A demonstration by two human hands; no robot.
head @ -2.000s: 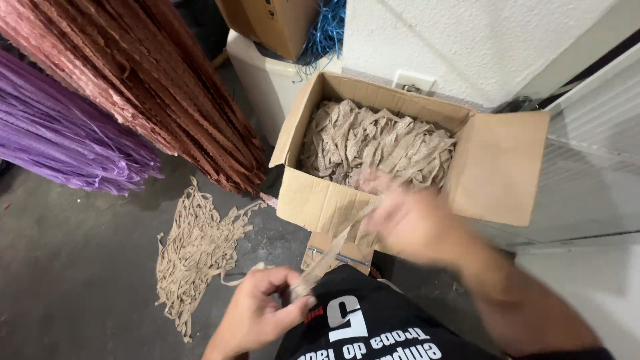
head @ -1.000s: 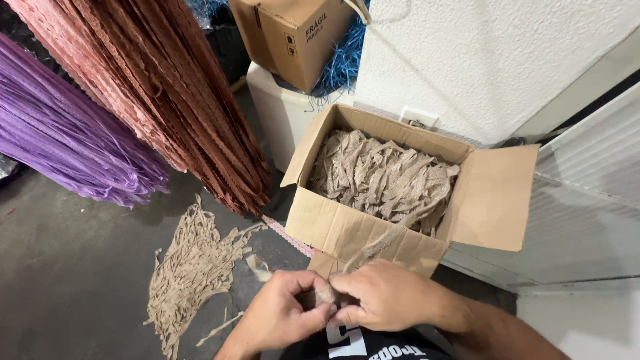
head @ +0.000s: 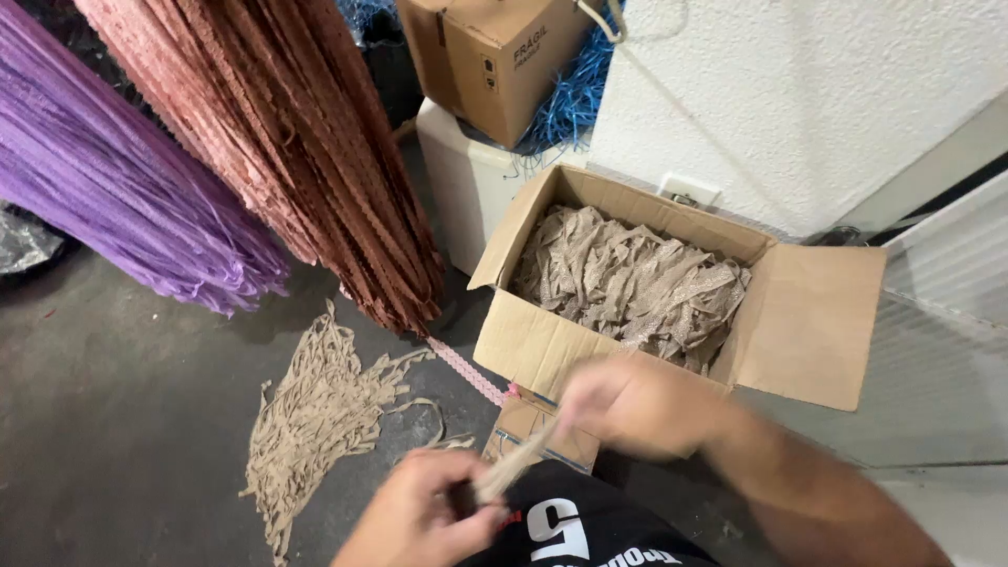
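Note:
A beige fabric strip [head: 516,465] runs between my two hands, above the black shirt. My left hand [head: 441,504] pinches its lower end between thumb and fingers. Blurred by motion, my right hand [head: 622,405] grips the upper end near the front flap of an open cardboard box [head: 811,315]. Inside the box lies a heap of crumpled beige fabric strips [head: 630,276]. A loose pile of thin beige strips [head: 311,417] lies on the dark floor, left of my left hand.
Purple strands [head: 142,173] and pink-brown strands [head: 315,157] hang at the left. Behind the open box, a closed cardboard box [head: 488,71] and blue shredded strands [head: 571,102] sit on a white container [head: 465,181]. A pink braided band [head: 468,370] reaches a small cardboard piece [head: 543,429]. A white wall [head: 756,102] stands behind.
A second ago my hands were together over the shirt; now my right hand is apart, up toward the box, with the strip stretched between them.

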